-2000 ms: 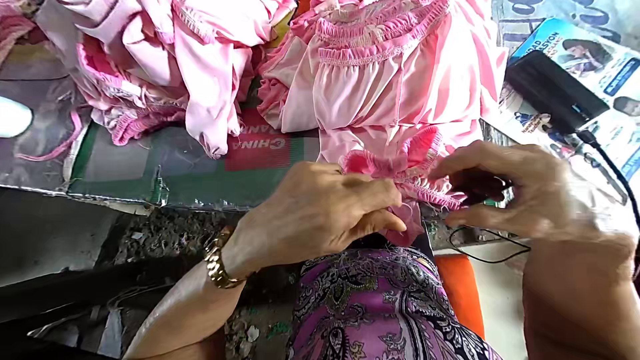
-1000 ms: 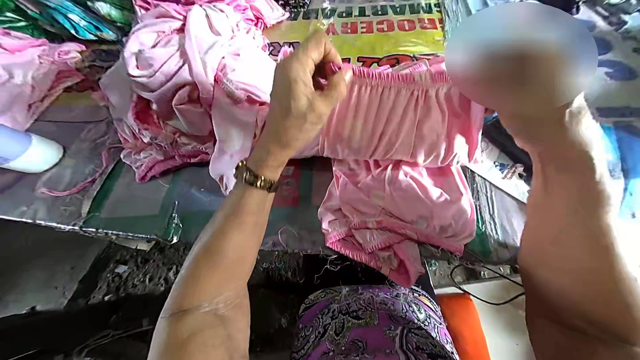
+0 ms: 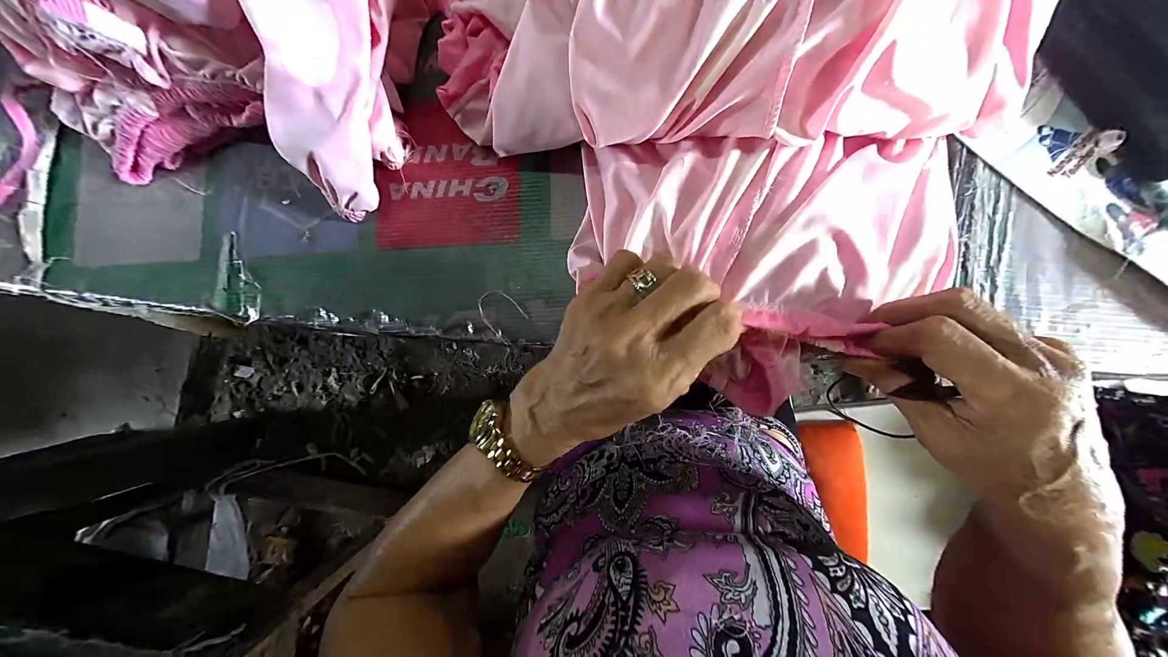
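A pink satin garment (image 3: 821, 219) lies over the table's near edge, its gathered darker pink hem turned toward me. My left hand (image 3: 630, 347), with a ring and a gold-coloured watch (image 3: 500, 443), grips the hem's left part. The right part of that hem is pinched between the thumb and fingers of my right hand (image 3: 967, 374). Something small and dark (image 3: 926, 383) shows within my right hand; I cannot tell what it is. Sheer pink fabric (image 3: 762, 370) hangs between the hands, over my lap.
More pink garments (image 3: 315, 100) are heaped at the back left of the sheet-covered table (image 3: 301, 260). A dark object (image 3: 1113, 64) lies at the back right. A thin black cord (image 3: 858, 420) loops below the edge, near an orange object (image 3: 835, 493). Loose threads lie about.
My hands have come down from the garment's upper gathered band to its near hem. The lower part of the garment, bunched a second ago, is now spread between them.
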